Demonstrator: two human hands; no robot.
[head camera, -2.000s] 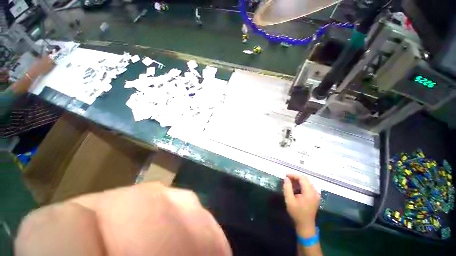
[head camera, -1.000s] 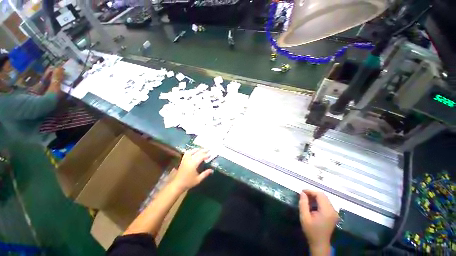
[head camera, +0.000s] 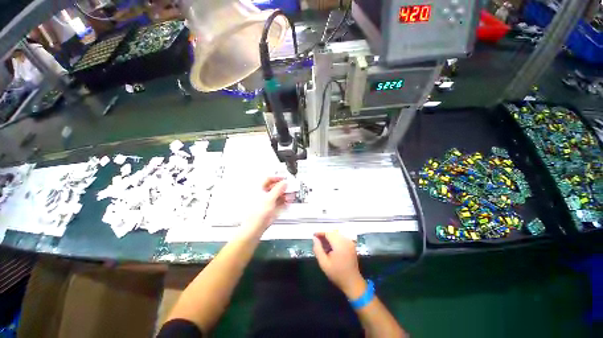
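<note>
My left hand (head camera: 270, 201) is at the small metal soldering fixture (head camera: 301, 191) under the soldering iron (head camera: 281, 119), its fingers closed on a small white plastic part (head camera: 291, 185). My right hand (head camera: 336, 256) is at the front edge of the pale base plate (head camera: 377, 191), thumb and fingers curled close together; whether it holds something small cannot be seen. A loose pile of white plastic parts (head camera: 155, 188) lies left of the plate. Circuit board assemblies (head camera: 473, 188) are heaped right of the machine.
A black tray (head camera: 449, 129) bears the heap of boards, with a fuller tray (head camera: 562, 158) beyond it. The temperature controller (head camera: 423, 33) and counter display (head camera: 390, 85) stand above the plate. A fume hood (head camera: 228, 49) hangs upper left. A cardboard box (head camera: 99, 300) is below the bench.
My view has turned to the right. My left hand has moved from the bench edge by the white pile to the fixture with a white part. My right hand stays near the plate's front edge.
</note>
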